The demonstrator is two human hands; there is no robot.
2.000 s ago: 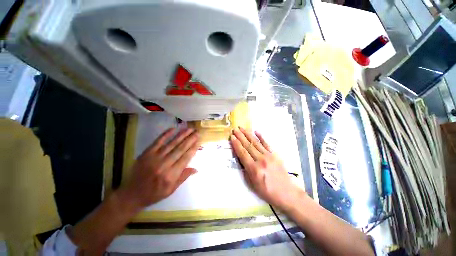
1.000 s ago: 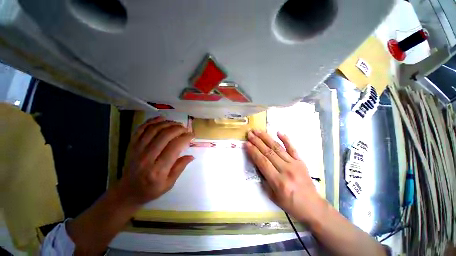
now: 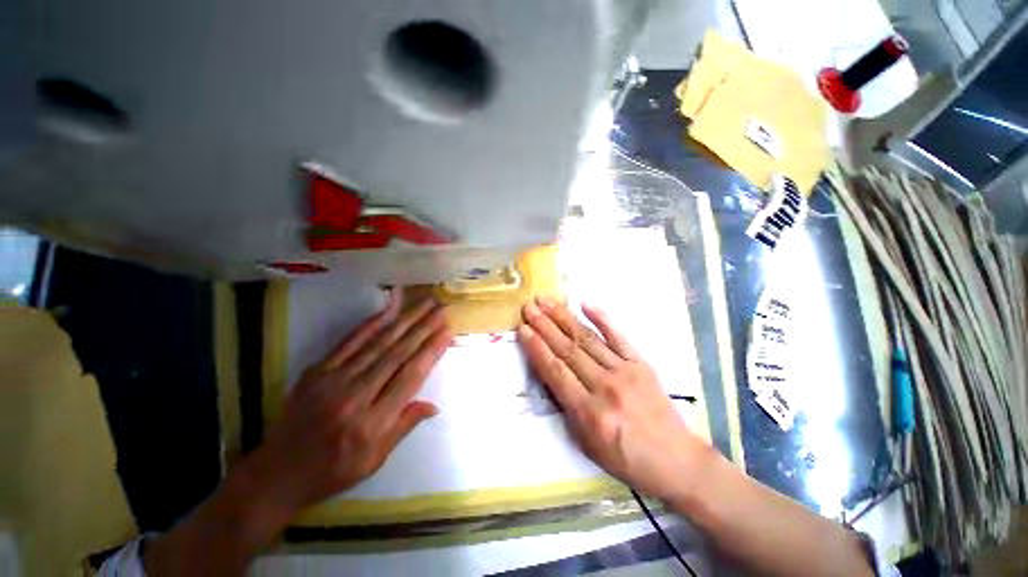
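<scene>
A yellow-tan cut piece (image 3: 487, 320) lies on the white template plate (image 3: 451, 445) under the machine head (image 3: 259, 124). The brass-coloured presser clamp (image 3: 485, 284) sits on the piece. My left hand (image 3: 363, 408) lies flat, its fingertips on the piece's left edge. My right hand (image 3: 603, 394) lies flat, its fingertips on the piece's right front edge; a small dark tip shows beside this hand, and I cannot tell if the hand holds it. The needle is hidden by the head.
Woven labels (image 3: 771, 361) lie fanned at right. Yellow-tan pieces (image 3: 750, 118) and a thread cone (image 3: 862, 73) are at upper right. Strap strips (image 3: 947, 338) and a teal-handled tool (image 3: 902, 392) lie far right. More yellow-tan material (image 3: 56, 434) is at left. A black cable (image 3: 665, 532) crosses the front.
The view has shifted and the machine head looks farther back than one second ago. My left hand's fingers have straightened from a curled pose and lie flatter. My right hand stays at the piece's edge.
</scene>
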